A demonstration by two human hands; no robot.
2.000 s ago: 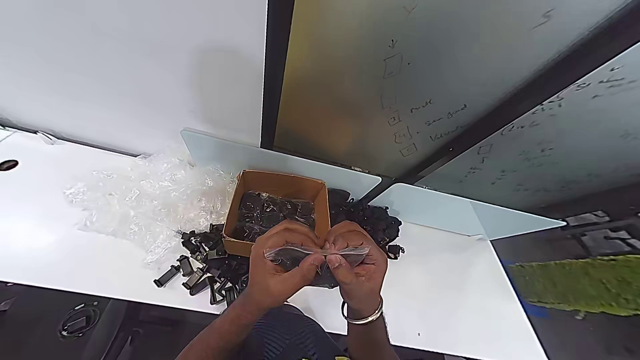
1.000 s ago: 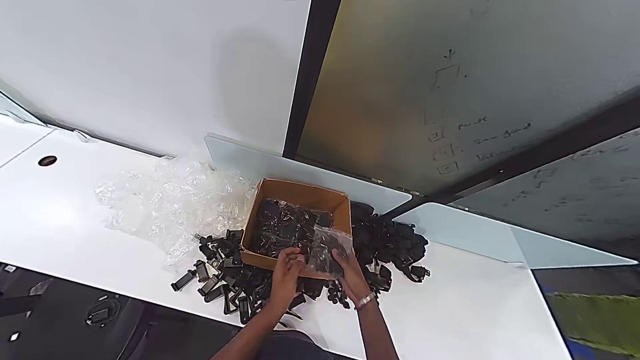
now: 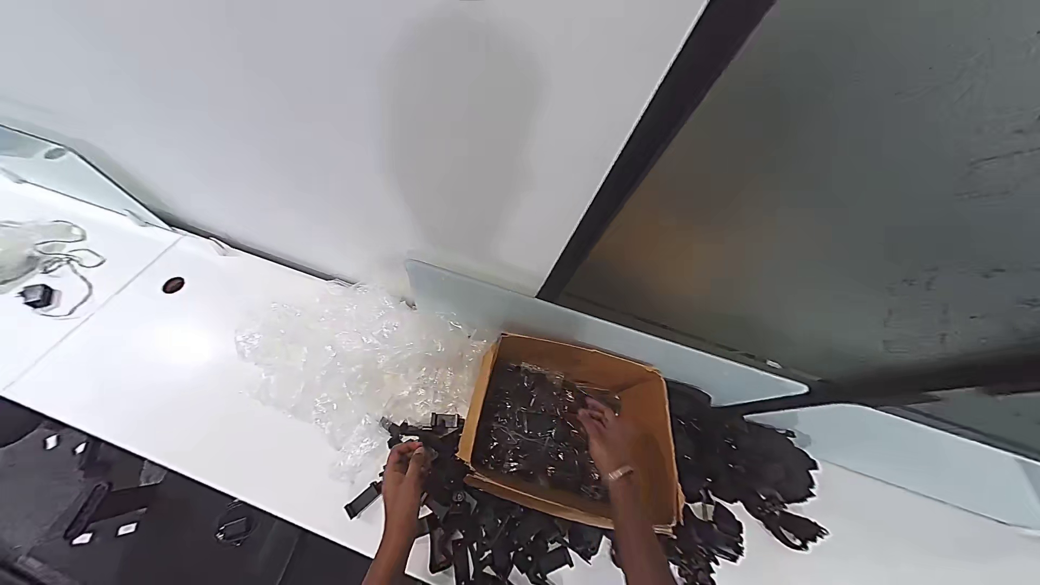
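My right hand (image 3: 605,435) reaches into an open cardboard box (image 3: 668,455), fingers curled over the black items in clear plastic bags (image 3: 536,422) that fill its bottom; whether it grips one cannot be told. Just left of the box, my left hand (image 3: 406,467) is over a heap of small black plastic parts (image 3: 496,528), thumb and fingertips close together; something small may be between them, too blurred to tell. Behind that hand lies a pile of empty-looking clear plastic bags (image 3: 357,357).
Black cables or parts (image 3: 739,463) are heaped right of the box. A frosted low divider (image 3: 520,305) runs behind it. At the far left a black adapter (image 3: 38,296) and a pale cable lie on the white table (image 3: 146,382). A whiteboard wall stands behind.
A clear bag with a dark item was between both hands a second ago. Now my hands are apart, the right one inside the box, the left one at its left side. The view has swung left.
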